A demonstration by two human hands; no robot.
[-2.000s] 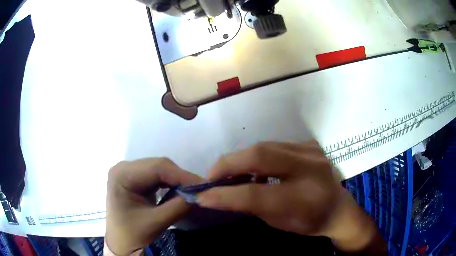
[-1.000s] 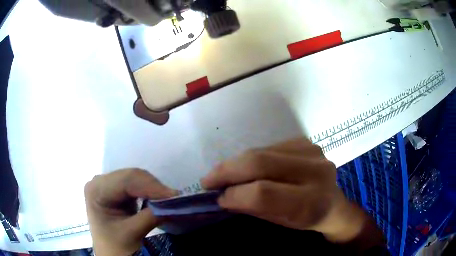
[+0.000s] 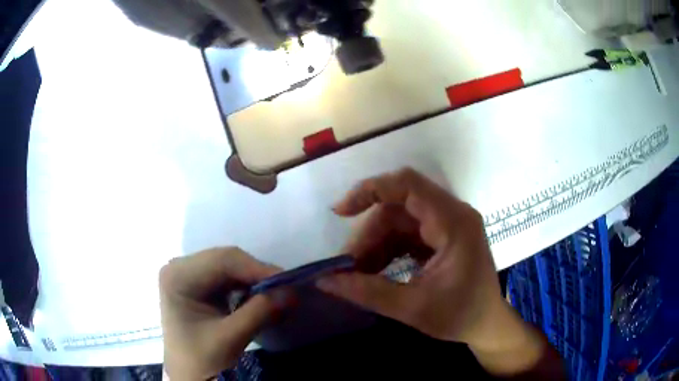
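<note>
A narrow folded piece of dark navy fabric (image 3: pixel 305 274), likely a collar piece, is held edge-on above the table's front edge. My left hand (image 3: pixel 216 305) pinches its left end between thumb and fingers. My right hand (image 3: pixel 428 260) is at its right end; the thumb and a curled finger touch the piece, while the index finger is lifted and spread away. The rest of the piece is hidden behind the fingers or blurred.
The sewing machine bed (image 3: pixel 387 97) with red tape marks (image 3: pixel 485 88) lies beyond my hands, under the machine head (image 3: pixel 223 18). Green thread snips (image 3: pixel 624 59) lie at its right end. Dark fabric (image 3: pixel 16 186) is at far left. Blue crates (image 3: pixel 566 283) stand below the table.
The blue-grey face seen a second ago has turned away, leaving a thin dark edge. My right index finger has lifted and opened off the piece. The camera view has shifted slightly.
</note>
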